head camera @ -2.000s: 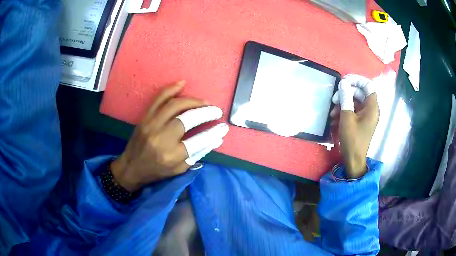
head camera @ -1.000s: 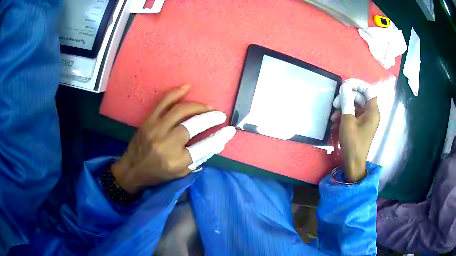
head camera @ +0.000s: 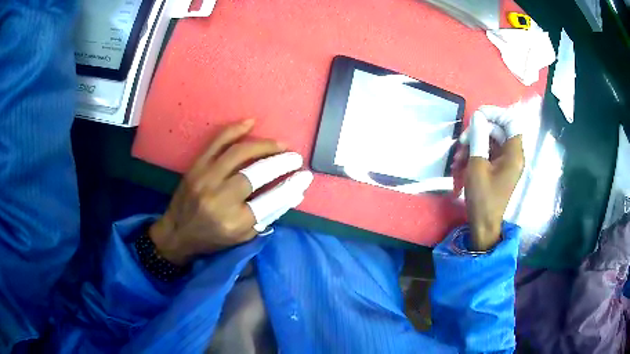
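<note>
A dark-framed e-reader (head camera: 397, 128) with a pale screen lies bare on the red mat (head camera: 235, 76). Curved streaks of glare from clear film show over its screen and along its near edge. My right hand (head camera: 492, 155), with white finger cots on thumb and finger, is at the e-reader's right edge, its fingertips pinched on the edge of the clear film. My left hand (head camera: 224, 190), with white cots on two digits, is left of the e-reader's near left corner, fingers apart and empty, a small gap from the frame.
A white retail box (head camera: 131, 97) with another e-reader (head camera: 103, 41) on it is at the far left. Greyish clear sheets (head camera: 476, 10), a yellow item (head camera: 519, 20) and a crumpled white cloth (head camera: 525, 55) lie at the far right. A white strip (head camera: 565, 76) lies on the green surface.
The glare on the screen has changed, with curved streaks now spreading from the right edge and along the near edge. My left fingertips have drawn slightly back from the e-reader's corner.
</note>
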